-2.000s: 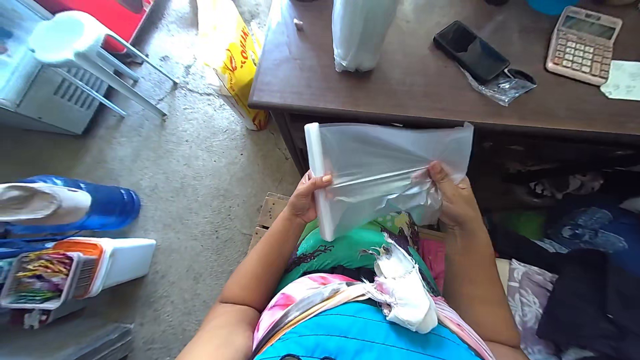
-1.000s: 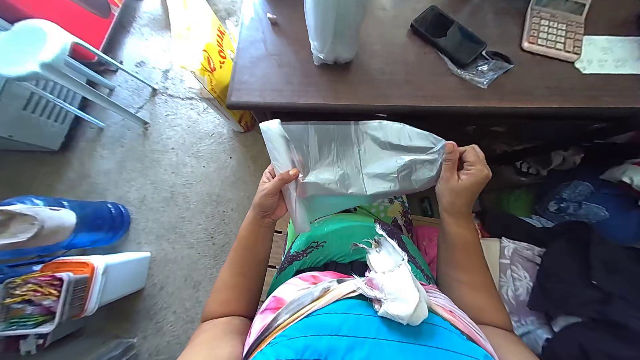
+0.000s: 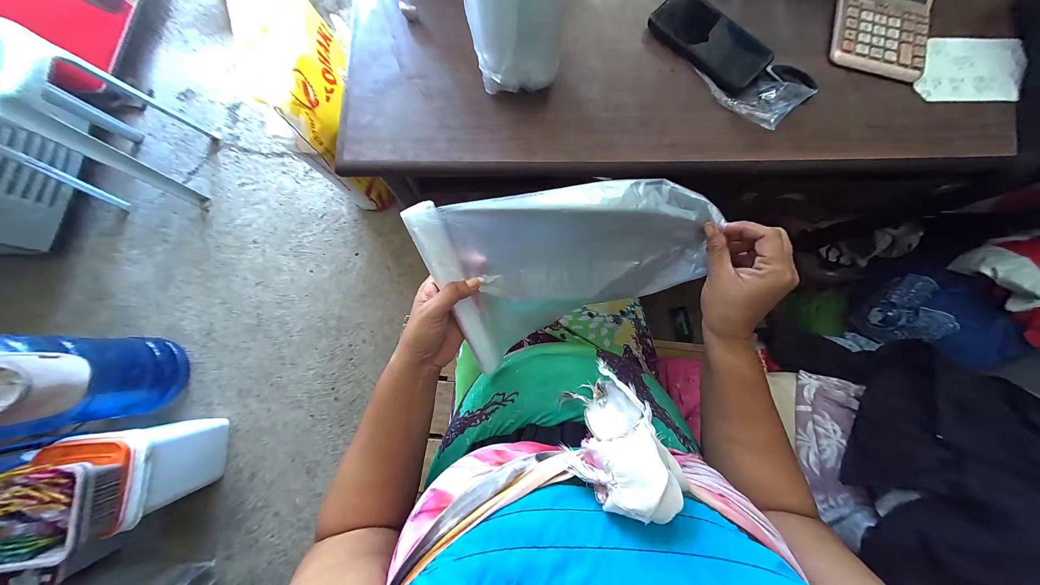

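My left hand point(image 3: 439, 318) is closed round a roll of clear plastic bags point(image 3: 443, 264), its thumb on the front of the roll. From the roll a stretch of translucent plastic film point(image 3: 577, 244) runs to the right, over my lap. My right hand point(image 3: 746, 272) pinches the gathered far end of the film between thumb and fingers. The film hangs just in front of the near edge of a dark wooden table point(image 3: 601, 122). A white frayed cloth point(image 3: 638, 463) lies at my waist.
On the table are a clear plastic bag point(image 3: 516, 41), a black phone point(image 3: 715, 45), a calculator point(image 3: 881, 36) and a paper slip point(image 3: 971, 71). A yellow printed bag point(image 3: 321, 89), a stool point(image 3: 97, 122), a blue water bottle point(image 3: 138, 378) and tubs point(image 3: 183, 459) are left; clothes point(image 3: 951, 439) lie right.
My right hand has moved from the film's middle to its far end and now holds it bunched there. The left hand has kept hold of the roll. The view has shifted slightly.
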